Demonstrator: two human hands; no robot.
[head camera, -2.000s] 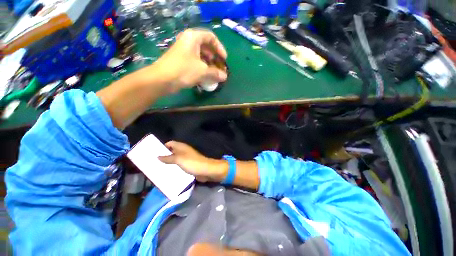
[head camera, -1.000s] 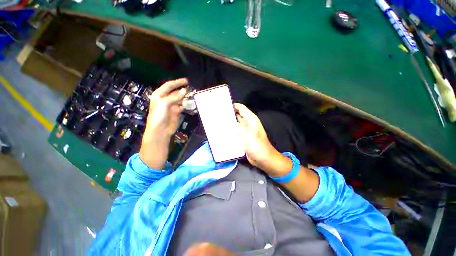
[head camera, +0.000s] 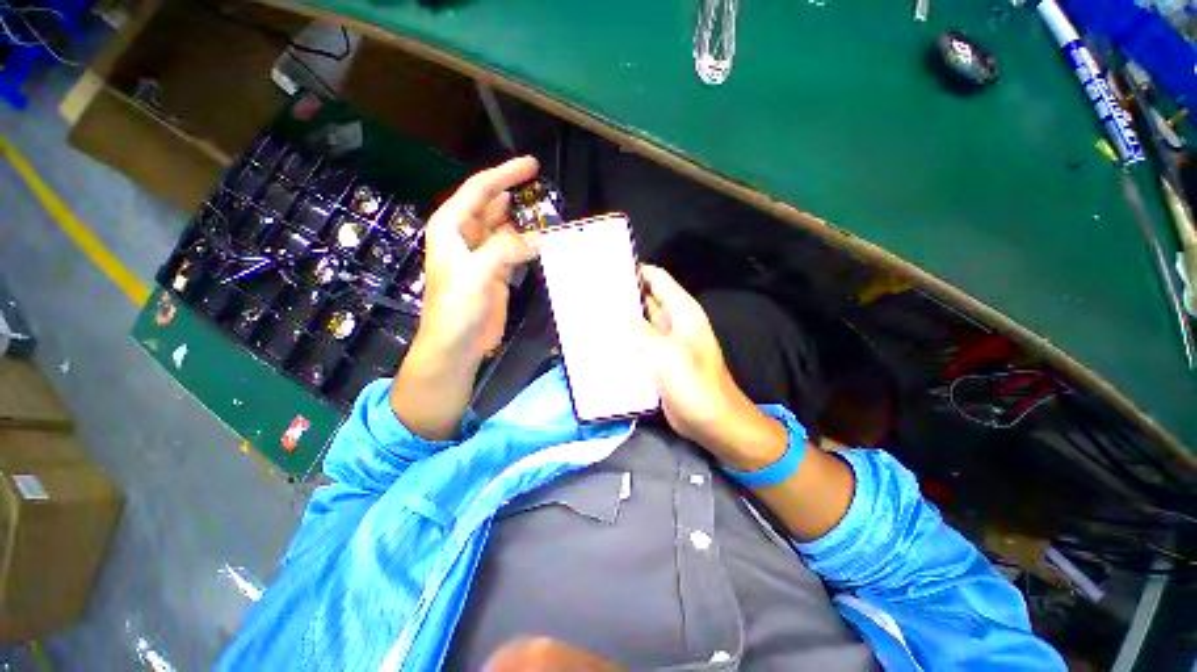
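Observation:
A smartphone (head camera: 601, 322) with a bright white screen stands over the lap. My right hand (head camera: 696, 361), with the blue wristband, appears on the image's right side of it and holds its edge. My left hand (head camera: 466, 269) holds a small round device with metal and circuit parts (head camera: 533, 204) between thumb and fingers, at the phone's upper left corner. The device partly hides behind the fingers; whether it touches the phone I cannot tell.
A black compartment tray (head camera: 295, 269) with small devices lies on a green board (head camera: 217, 394) at left. The green bench (head camera: 814, 118) crosses the top, bearing a round black case (head camera: 965, 62), a clear coiled cable (head camera: 714, 46) and a marker pen (head camera: 1093, 82). Cardboard boxes (head camera: 59, 538) stand lower left.
From the bench reach two seconds ago, my left hand came down beside the phone. Since one second ago it has risen slightly, and the device's metal and circuit side now shows.

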